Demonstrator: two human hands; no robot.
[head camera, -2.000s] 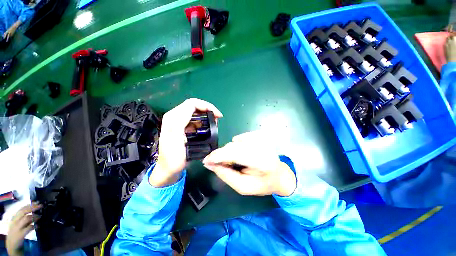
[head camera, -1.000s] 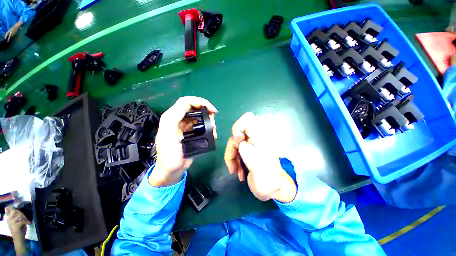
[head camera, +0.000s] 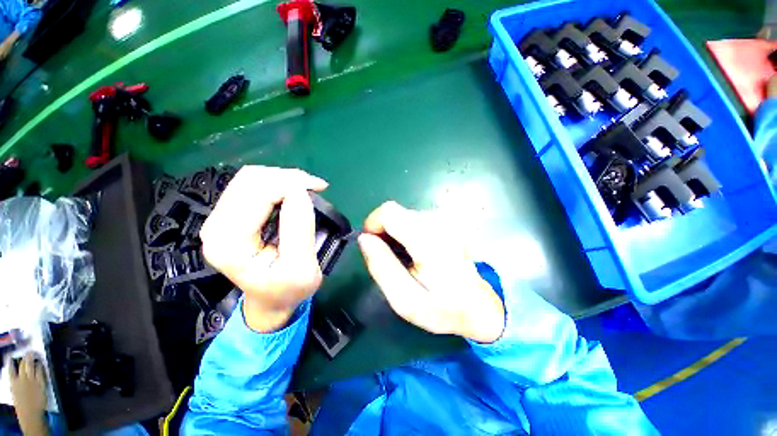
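My left hand (head camera: 260, 243) is closed around a black fork housing (head camera: 330, 238), held tilted above the green bench, partly hidden by the fingers. My right hand (head camera: 434, 268) is just right of it, thumb and fingertip pinched together at the housing's right edge. A tiny dark thing shows at these fingertips; it is too small to tell what it is. A separate black bracket piece (head camera: 334, 332) lies on the bench just below the hands. A pile of loose black moulded parts (head camera: 183, 226) lies left of my left hand.
A blue bin (head camera: 554, 162) at right holds rows of black forks with white ends. A black tray (head camera: 128, 281) with black parts and a clear plastic bag (head camera: 51, 264) is at left. Red-and-black handle units (head camera: 297, 51) lie beyond. Another person's hand (head camera: 28, 387) is at lower left.
My left hand has turned the housing and tilted it. My right hand has moved in from apart to the housing's edge, fingertips now pinched. The handle units have shifted left in view.
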